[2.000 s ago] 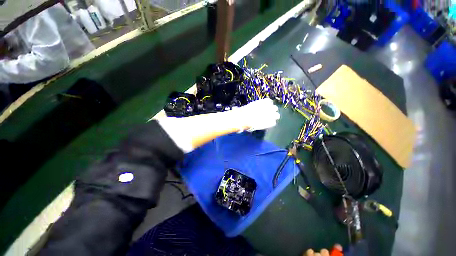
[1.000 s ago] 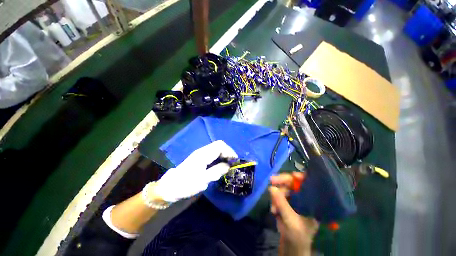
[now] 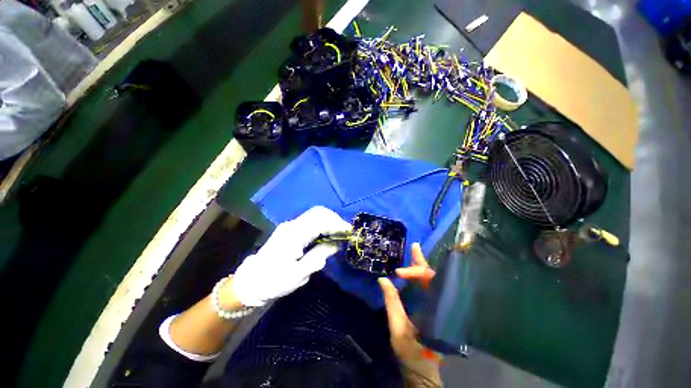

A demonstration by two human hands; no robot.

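Observation:
The black housing (image 3: 376, 244) lies open side up on the blue cloth (image 3: 364, 182), its metal contacts showing. My left hand (image 3: 284, 258), in a white glove, pinches a wired component (image 3: 333, 237) with yellow and dark leads at the housing's left edge. My bare right hand (image 3: 405, 318) is at the housing's lower right, thumb and a finger extended by its edge. The blurred soldering iron (image 3: 448, 299) lies along the right hand, barrel pointing up; the hand's other fingers are hidden around its handle.
Black housings (image 3: 314, 68) stand beside a tangled wire pile (image 3: 424, 68) beyond the cloth. Pliers (image 3: 445, 193) lie at the cloth's right edge. A fan (image 3: 534, 178), small brown dish (image 3: 551, 248), yellow-handled tool (image 3: 602, 236), tape roll (image 3: 509, 92) and cardboard (image 3: 564, 83) are right. Conveyor (image 3: 151, 174) runs left.
My left hand has come back from the wire pile to the housing with a wired component. My right hand has come in with the iron and now reaches the housing's edge. The view has shifted.

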